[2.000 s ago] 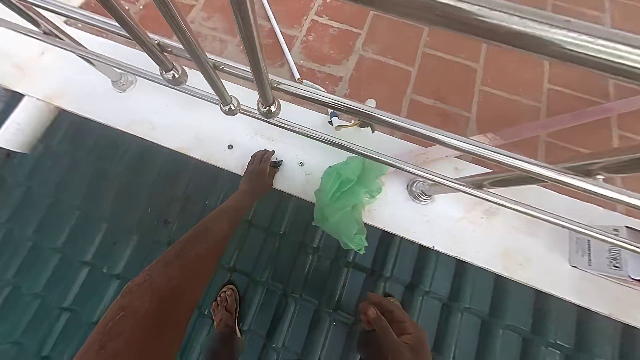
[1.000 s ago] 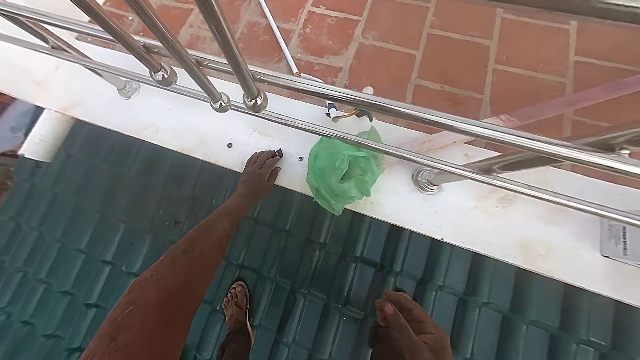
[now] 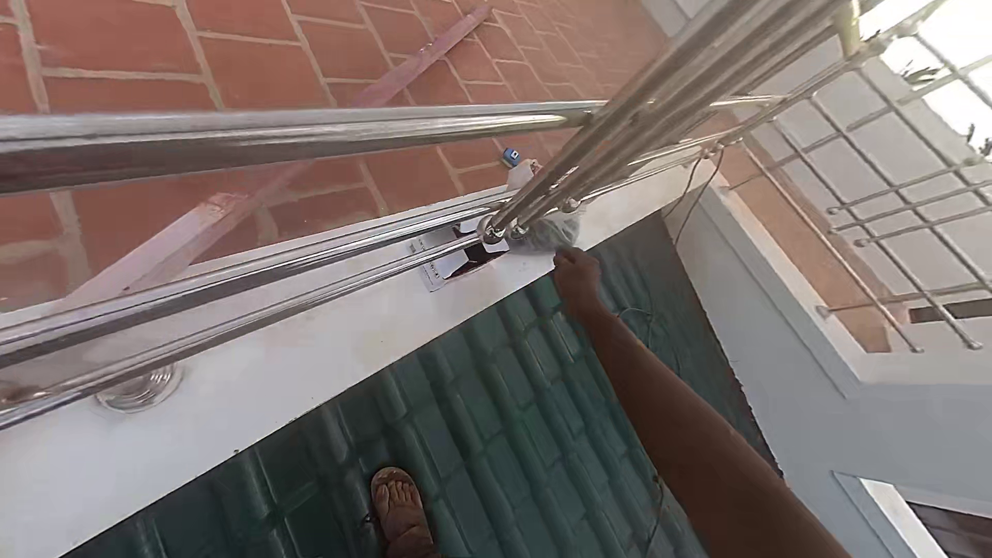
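My right hand (image 3: 577,275) reaches out to the outer edge of the white ledge (image 3: 333,356), its fingers at the side of a clear plastic bag (image 3: 552,232) with dark contents. Whether the fingers grip the bag is not clear. Left of the bag, an opened carton with printing (image 3: 438,263) lies on the ledge, partly behind the bars of the stainless steel railing (image 3: 310,291). My left hand is out of view.
Green roof tiles (image 3: 465,403) slope below the ledge, with my sandalled foot (image 3: 399,500) on them. A thin cable (image 3: 657,504) runs over the tiles. Behind the railing are red floor tiles (image 3: 263,70) and a small blue object (image 3: 511,157). A white wall (image 3: 775,372) stands at right.
The view has swung far to the right along the railing. My right hand, earlier low over the roof tiles, now reaches to the plastic bag. My left hand and the green bag have left the view.
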